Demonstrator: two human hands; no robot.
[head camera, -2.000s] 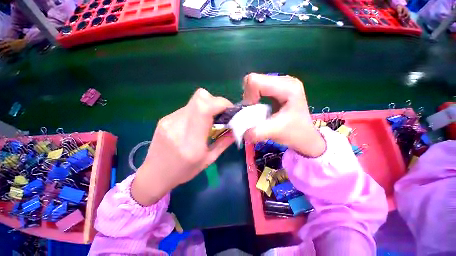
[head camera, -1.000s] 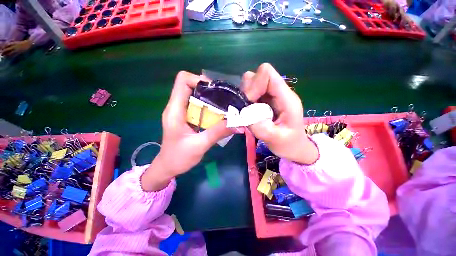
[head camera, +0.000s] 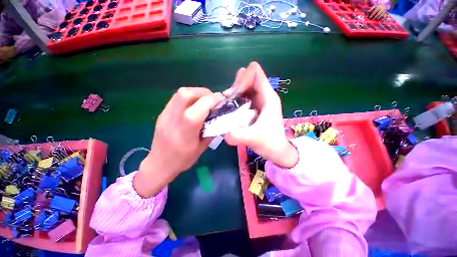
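My left hand (head camera: 183, 131) grips a round dark unit (head camera: 224, 109) from the left, above the middle of the green bench. My right hand (head camera: 263, 116) holds a white cleaning cloth (head camera: 229, 122) against the unit's near side. The cloth hides much of the unit. The unit is tilted, so its face barely shows. The yellow clip seen on it earlier is hidden. A bit of white paper (head camera: 216, 142) shows below the hands.
Clip trays stand at the left (head camera: 95, 193) and right (head camera: 244, 201). A pink clip (head camera: 92, 102), blue clip (head camera: 274, 83), pale ring (head camera: 131, 159) and green tape (head camera: 204, 179) lie on the bench. Red compartment trays (head camera: 143, 22) and white cabled parts (head camera: 245, 19) are on the far side.
The unit has turned, from its dark face and yellow clip showing to mostly covered by the cloth. My right hand has moved left across it. The whole view has shifted slightly.
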